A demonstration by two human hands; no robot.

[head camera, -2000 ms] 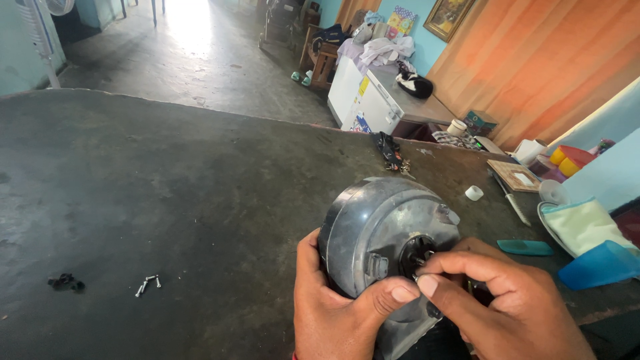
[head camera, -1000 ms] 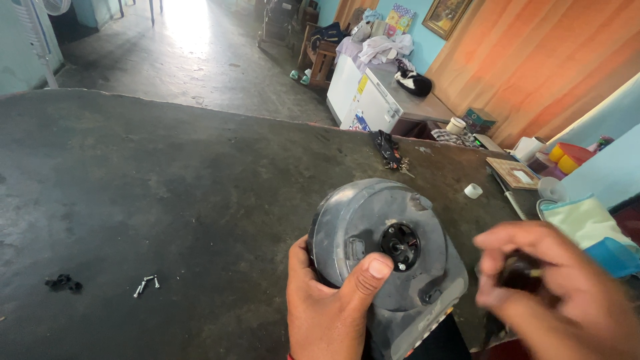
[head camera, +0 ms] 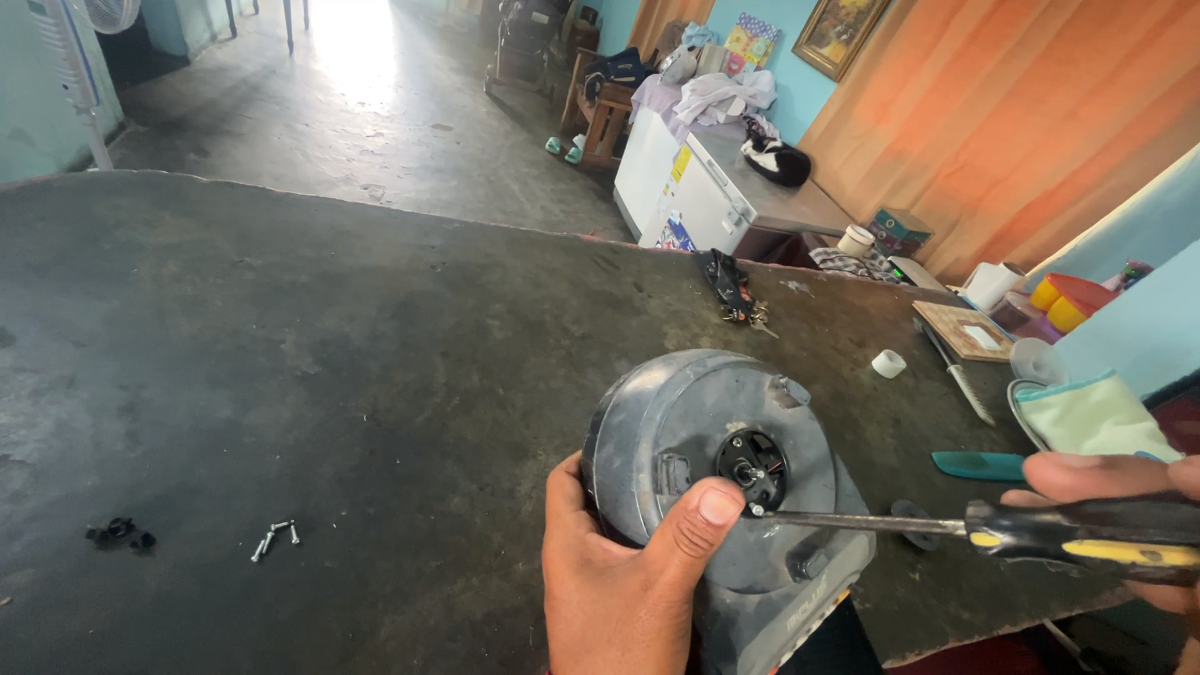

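Note:
A round grey plastic appliance housing stands tilted near the table's front edge, with a black round fitting in its face. My left hand grips the housing's left side, thumb just below the fitting. In my right hand is a screwdriver with a black and yellow handle; its tip touches or nearly touches a small screw at the fitting's lower rim. Several silver screws lie on the table to the left, and small black parts lie farther left.
Behind the housing are keys with a black pouch. To the right lie a white roll, a serrated knife, a wooden board, a teal comb-like item and a folded cloth. A dark round piece is behind the screwdriver shaft.
My right hand left the fitting, moved right, and now holds the screwdriver against or close to the fitting's lower rim. My left hand still holds the housing.

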